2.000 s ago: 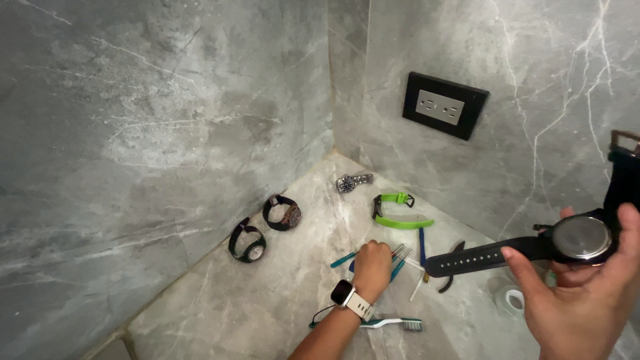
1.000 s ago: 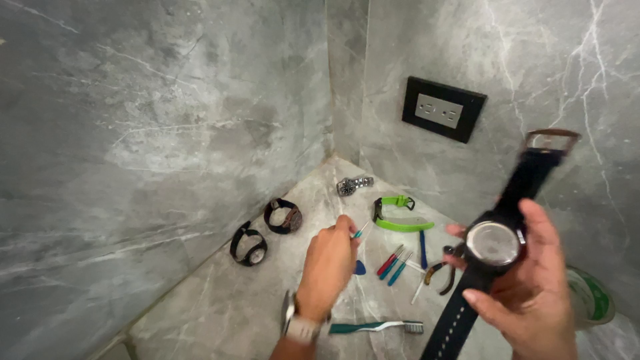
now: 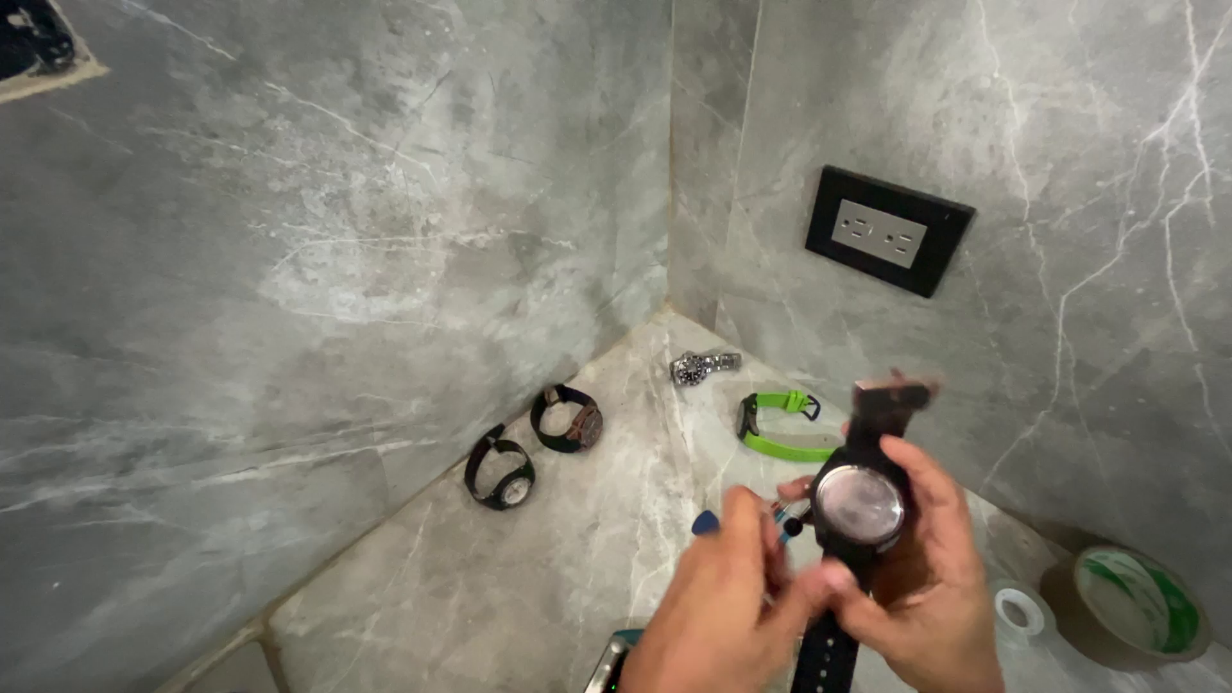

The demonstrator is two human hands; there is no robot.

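Note:
My right hand (image 3: 924, 577) holds a black-strapped wristwatch (image 3: 859, 503) with its round metal face or case back turned up, its buckle end at the top. Close against the watch's left side is my left hand (image 3: 731, 597), its fingers pinched around a thin tool, mostly hidden, perhaps a small screwdriver (image 3: 791, 526). A blue guitar-pick-shaped piece (image 3: 705, 523) lies just beyond the left fingers. Behind the hands lie a watch with a bright green strap (image 3: 784, 448) and a silver metal-bracelet watch (image 3: 703, 369). A smartwatch (image 3: 608, 664) is on my left wrist.
Two dark-strapped watches, one with a brown face (image 3: 587, 425) and one with a pale face (image 3: 513, 491), lie by the left wall. At right are a roll of tape (image 3: 1126, 606) and a small white ring (image 3: 1020, 611). A black-framed outlet (image 3: 889, 231) is on the right wall.
My left hand has left the loose tools on the counter and come up to the watch. My right hand has brought the watch left, toward the middle.

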